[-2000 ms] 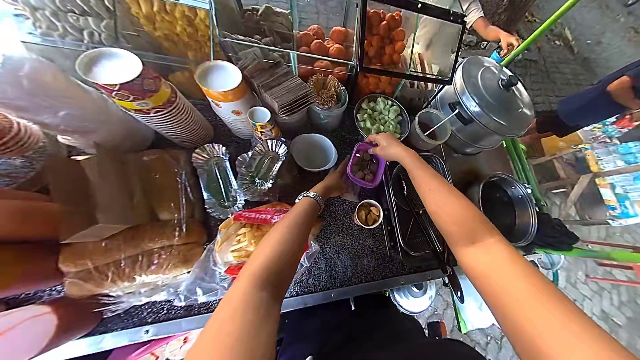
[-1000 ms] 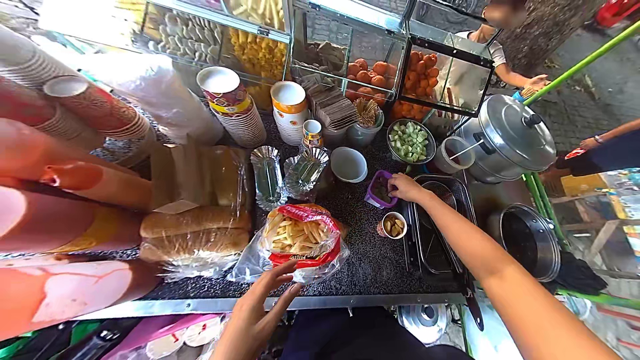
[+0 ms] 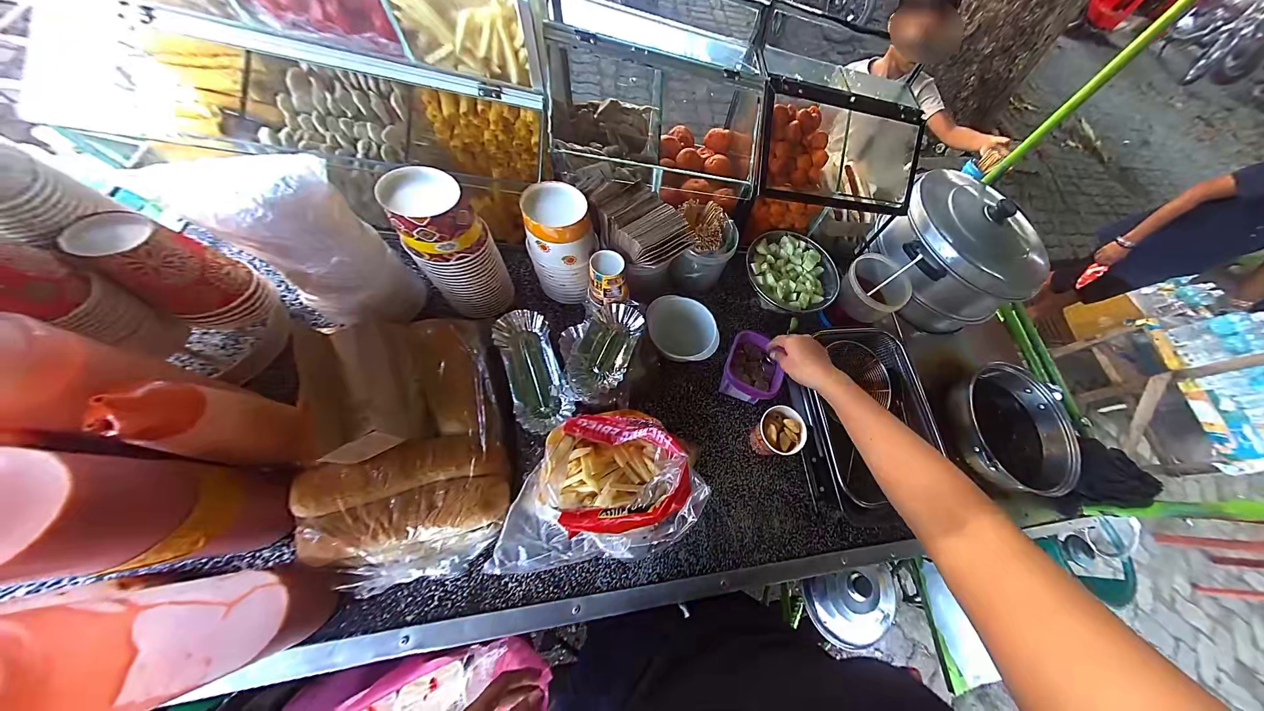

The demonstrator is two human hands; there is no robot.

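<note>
My right hand reaches to the right rim of a small purple plastic tub with dark contents; its fingertips are pinched together, and what lies between them is too small to make out. My left hand is out of the frame. Just below the tub stands a paper cup of brown pieces. Above it is a bowl of chopped green vegetable, and to its left a white bowl. An open bag of french fries lies on the black speckled counter.
Bread loaves in plastic and stacked paper cups stand left. Glass food cases line the back. On the right are a frying basket, a lidded steamer pot and an open pot. People stand beyond the stall.
My left hand, at the purple tub two seconds ago and over the counter's front edge one second ago, has left the view. My right hand stays at the tub.
</note>
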